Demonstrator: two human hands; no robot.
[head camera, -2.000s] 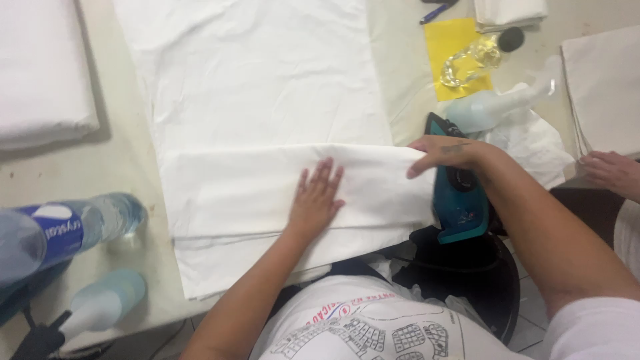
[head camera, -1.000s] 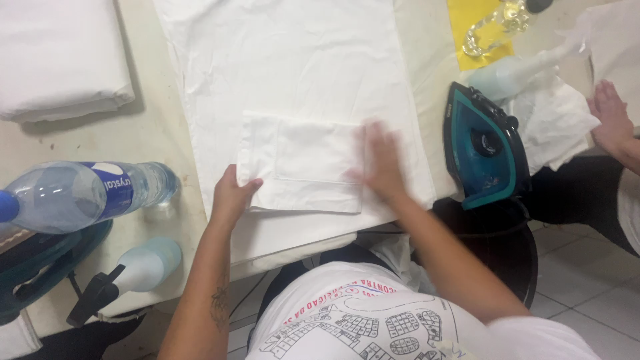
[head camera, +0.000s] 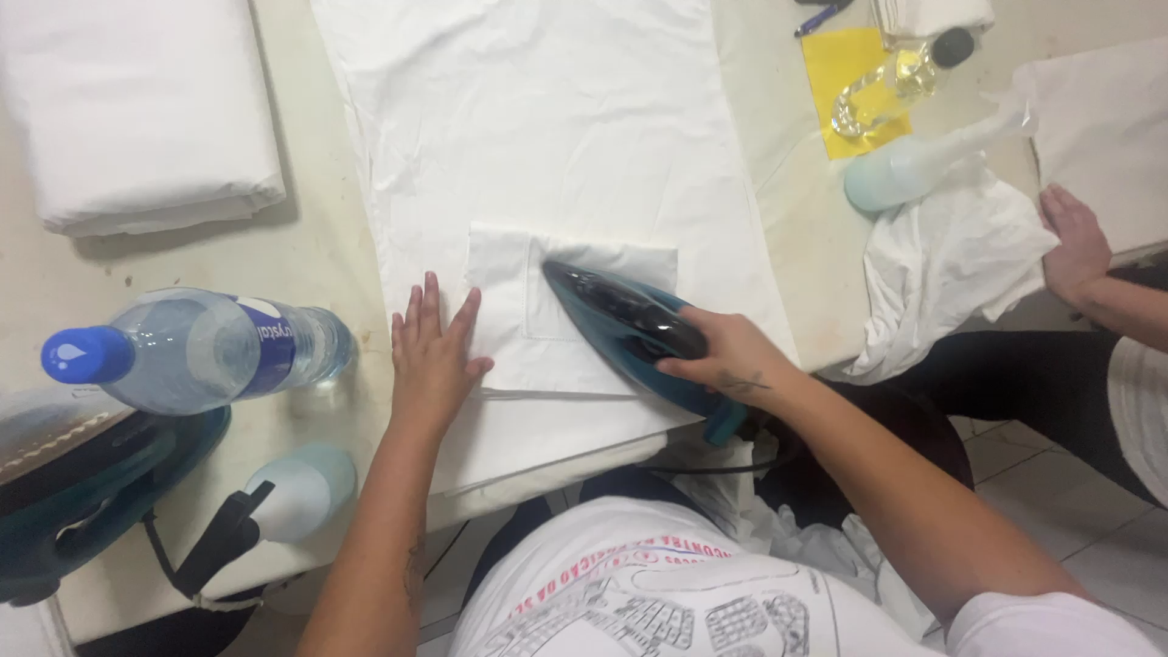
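My right hand (head camera: 725, 356) grips the handle of a teal and black clothes iron (head camera: 630, 338). The iron rests on a small folded white cloth (head camera: 497, 319), its tip pointing up and left. That folded cloth lies on a larger spread white cloth (head camera: 557, 119) near the table's front edge. My left hand (head camera: 431, 356) lies flat with fingers spread at the folded cloth's left side, holding nothing. The iron's soleplate is hidden beneath its body.
At left are a water bottle (head camera: 205, 349), a spray bottle (head camera: 301, 493), a second iron (head camera: 100, 493) and thick folded white fabric (head camera: 146, 109). At right lie a clear bottle (head camera: 881, 91), another spray bottle (head camera: 890, 173), crumpled cloth (head camera: 949, 246) and a co-worker's hand (head camera: 1077, 242).
The cloth, a wide folded strip two seconds ago, is now a smaller rectangle. The iron stood at the right and is now on it, in my right hand. My left hand has let go of the cloth's edge.
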